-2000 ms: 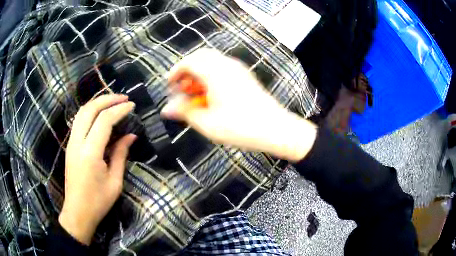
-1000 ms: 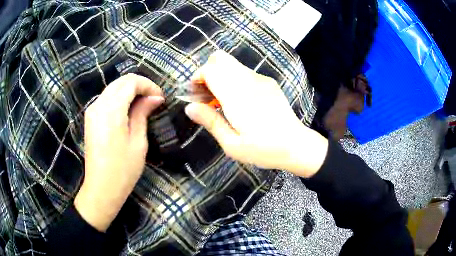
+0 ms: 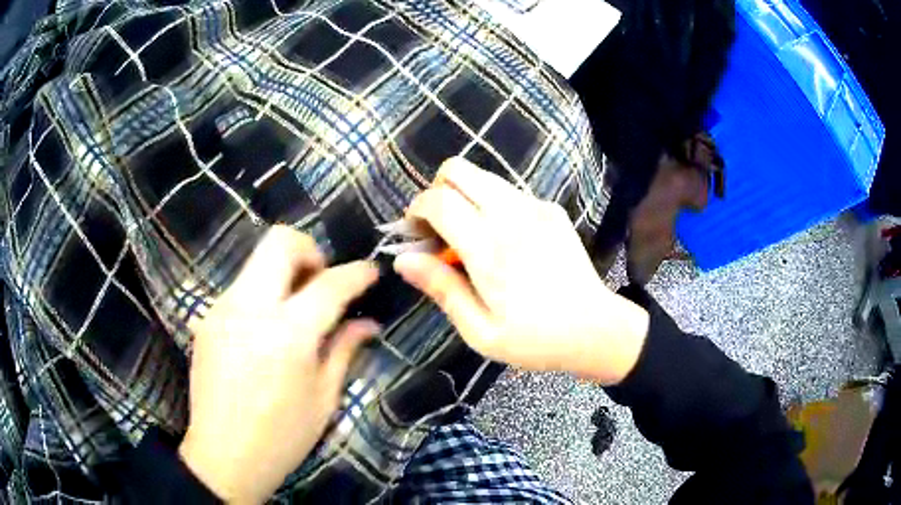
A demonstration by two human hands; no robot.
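Note:
The plaid garment, black with cream and grey-blue checks, is spread in front of me. My right hand is closed around small thread snips. Their pale pointed blades stick out to the left over the cloth, and a bit of orange body shows between the fingers. My left hand is on the garment just left of and below the blades. It is slightly blurred, with thumb and forefinger apart, and I cannot tell if it holds any cloth. A short narrow strip with broken checks lies above it.
A blue plastic crate stands at the right, beside dark cloth. A white paper lies at the top. Checked black-and-white cloth shows at the bottom. A brown-yellow cardboard box is on the speckled floor.
My left hand has moved right and down, and its fingers have spread from a pinch. My right hand has moved slightly down with the snips, whose blades now show more clearly.

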